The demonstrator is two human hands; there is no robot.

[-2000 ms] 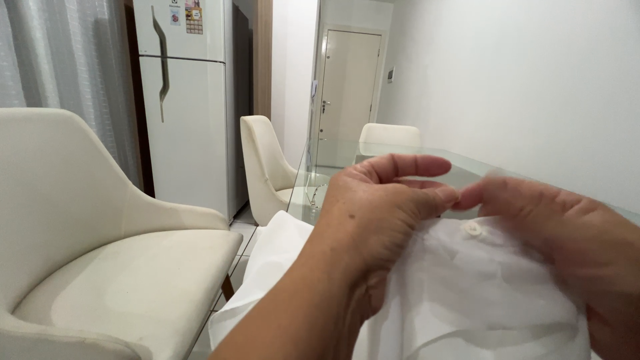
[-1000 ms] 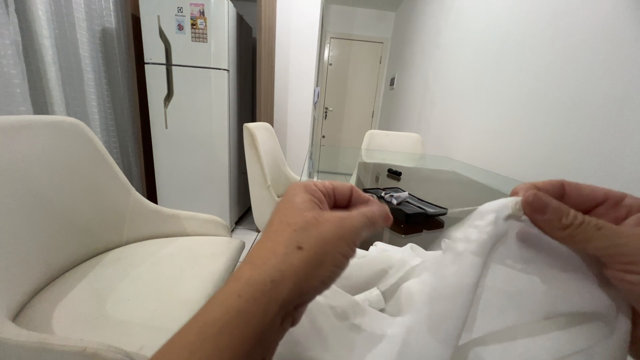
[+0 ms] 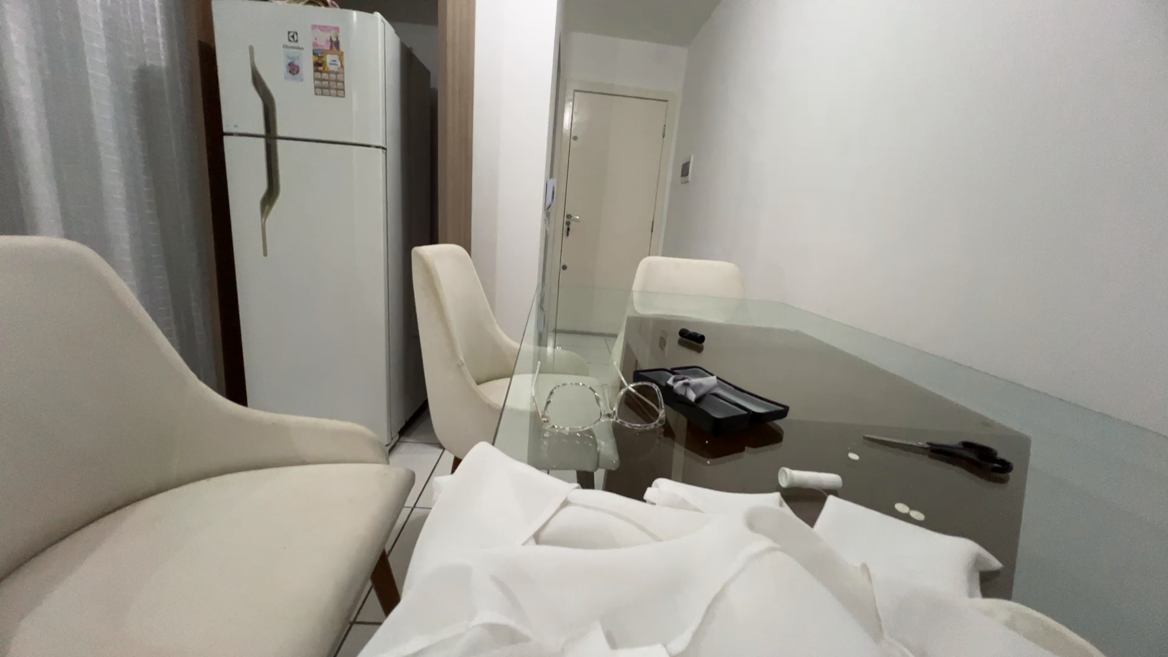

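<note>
Neither of my hands is in the head view. White fabric point(image 3: 675, 584) lies in loose folds across the lower middle, over the near edge of the glass table. Just beyond it are a spool of white thread point(image 3: 810, 479), two small white buttons point(image 3: 909, 512) and another single button point(image 3: 853, 455). Black-handled scissors point(image 3: 958, 451) lie at the right with their blades pointing left. Clear-framed eyeglasses point(image 3: 602, 406) rest near the table's left edge, beside an open black case point(image 3: 721, 401) with a crumpled cloth point(image 3: 695, 385) on it.
The glass table point(image 3: 1077, 474) extends away to the right, with a small black object point(image 3: 692, 336) near its far end. A cream chair point(image 3: 182, 474) stands close at left, two more point(image 3: 456, 319) point(image 3: 689, 276) farther off. Behind are a white refrigerator point(image 3: 306, 274) and a door point(image 3: 611, 210).
Both hands have left the view. The white fabric, raised by the right hand a second ago, now lies lower in folds, and the eyeglasses, scissors, spool and buttons show.
</note>
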